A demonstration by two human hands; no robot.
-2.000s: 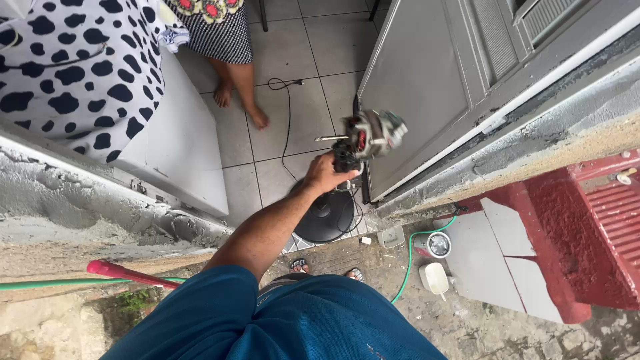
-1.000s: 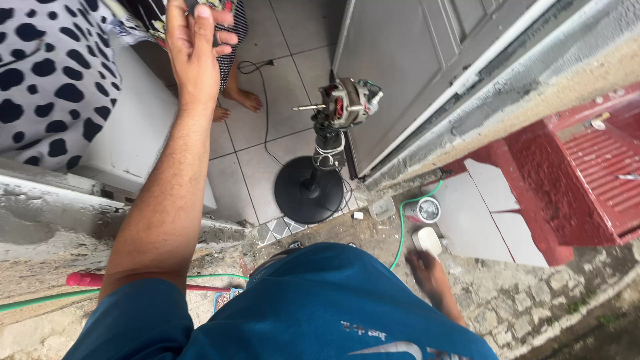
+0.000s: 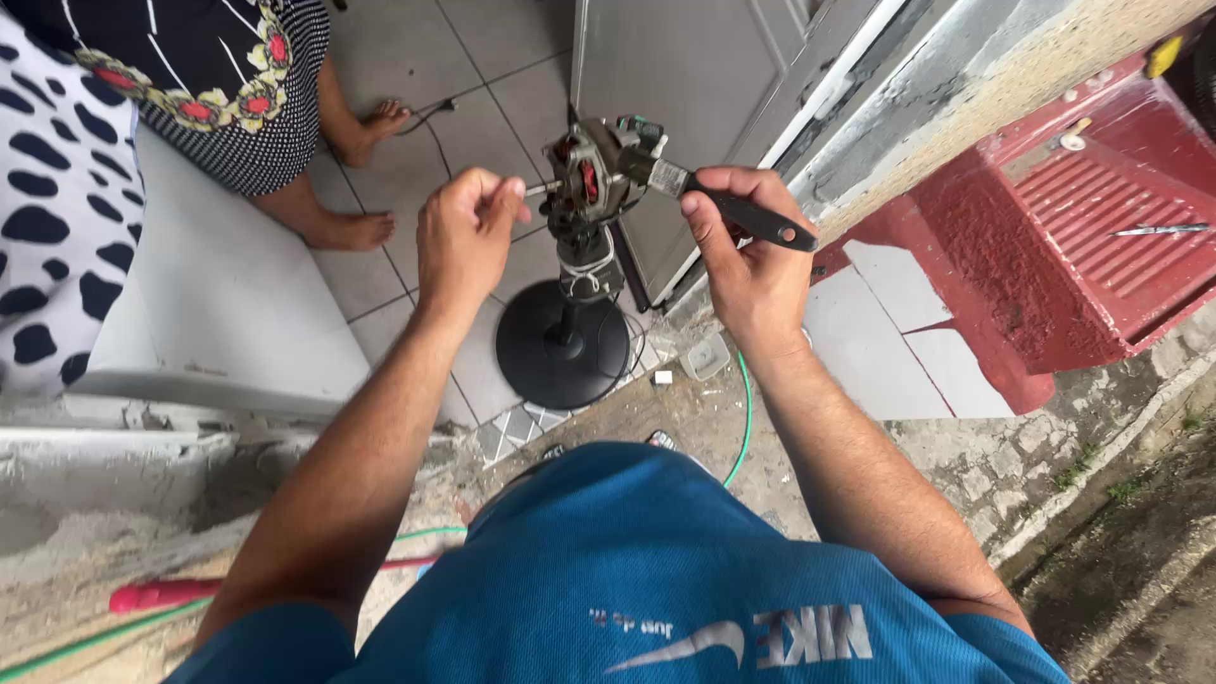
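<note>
A pedestal fan with its motor exposed stands upright on a round black base. The thumb and fingers of my left hand pinch the metal shaft that sticks out of the motor's left side. On the other side, my right hand grips the black handle of a brush or scraper-like tool. Its metal ferrule points at the motor, and its far end lies against or just in front of the housing. A cord is wound around the fan's neck.
Another person's bare feet are on the tiled floor at left, near a power plug. A grey metal door stands right of the fan. A red washing sink, a green hose and a plastic container are at right.
My left hand has come down from the upper left to the motor shaft. My right hand has risen from low on the right to the motor and now holds the black-handled tool.
</note>
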